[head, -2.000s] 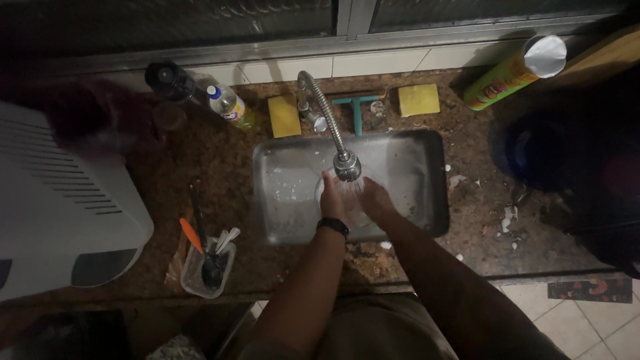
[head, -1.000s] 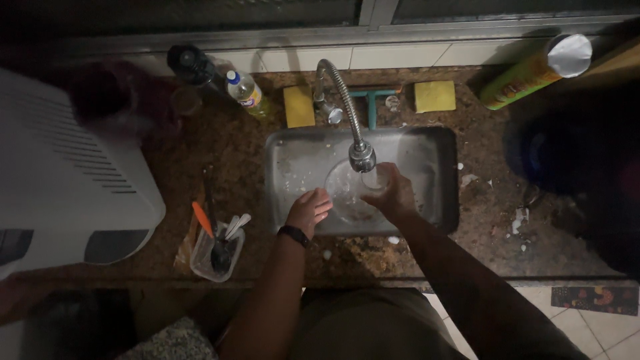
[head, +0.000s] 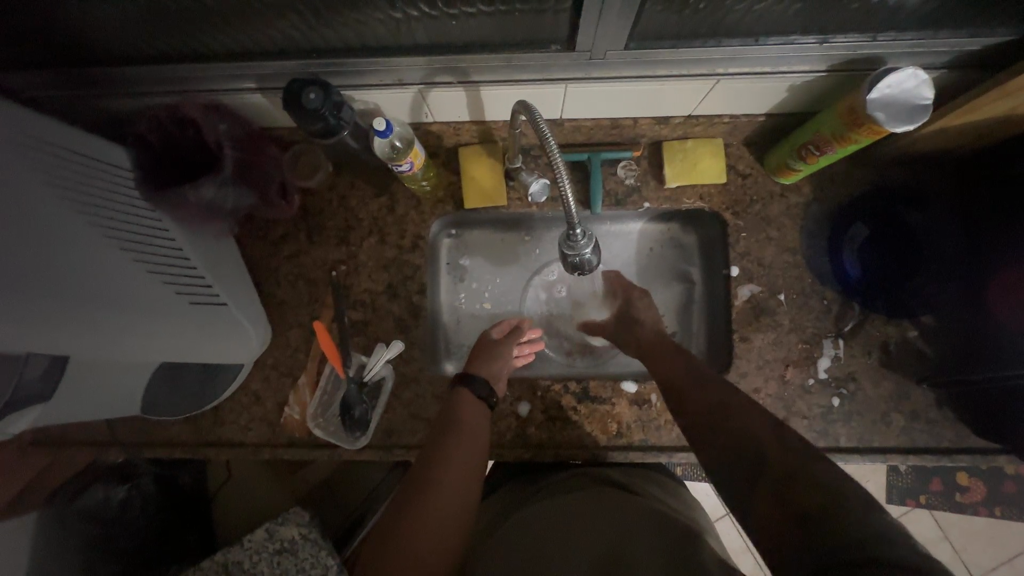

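My left hand (head: 506, 350), with a dark band at the wrist, is over the lower left part of the metal sink basin (head: 472, 280), its fingers slightly curled and nothing seen in it. On the right of the basin my right hand (head: 630, 316) curves around a clear, blurred vessel (head: 596, 308), perhaps a cup, below the spray head (head: 579, 252) of the flexible metal faucet (head: 552, 152). A round clear shape, with bubbles on it, shows on the basin floor between my hands. Whether water is running cannot be told.
Yellow sponges (head: 482, 176) (head: 694, 162) and a teal squeegee (head: 594, 180) lie behind the basin. A bottle of yellowish liquid (head: 400, 152) stands at the back left. A plastic tub (head: 320, 408) holds utensils at the left. White scraps (head: 826, 360) and a tall green canister (head: 824, 144) are at the right.
Two seconds ago my hands were close together under the spray head; now they are apart. Since one second ago, my right hand has stayed at the clear vessel, and both remain over the basin.
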